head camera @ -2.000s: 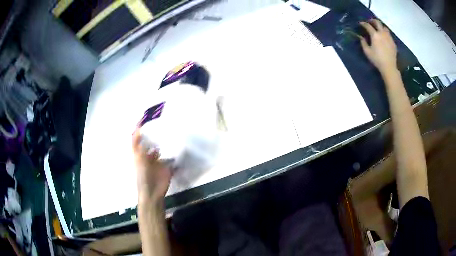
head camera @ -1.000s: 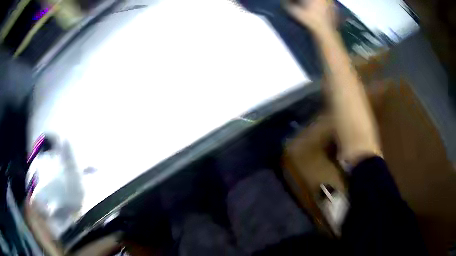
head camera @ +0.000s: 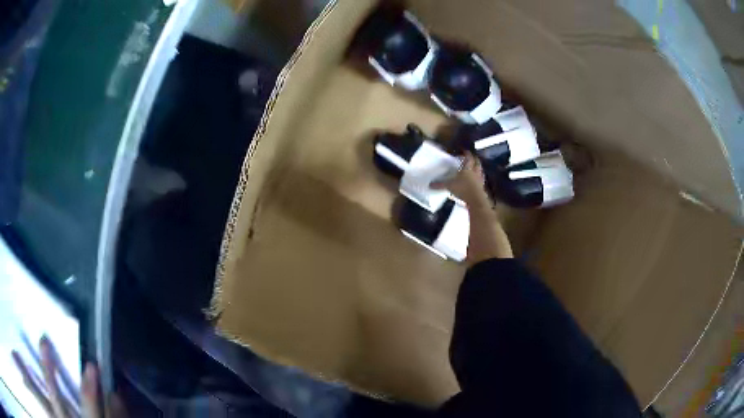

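My right hand (head camera: 481, 214) reaches down into a brown cardboard carton (head camera: 326, 277). Its fingers grip the white shell of a PTZ camera (head camera: 429, 173) with a black head. The palm side is hidden. Another white-and-black camera (head camera: 451, 230) lies just below, close to the hand. Several more cameras lie in the carton, including one with a round black ball (head camera: 462, 80) and a white one (head camera: 557, 180) at the right. My left hand (head camera: 61, 392) is at the lower left, cut off by the edge, fingers apart over the white sheet (head camera: 28, 306), with nothing seen in it.
The bench's pale edge (head camera: 122, 180) and green top (head camera: 65, 131) run down the left. A dark area lies between bench and carton. The carton's raised cut edge (head camera: 249, 167) stands left of the cameras, and its walls rise at the right.
The view has swung from the bench to the carton. My right hand has moved from the dark mat into the carton and taken hold of a camera. My left hand has let go of its camera.
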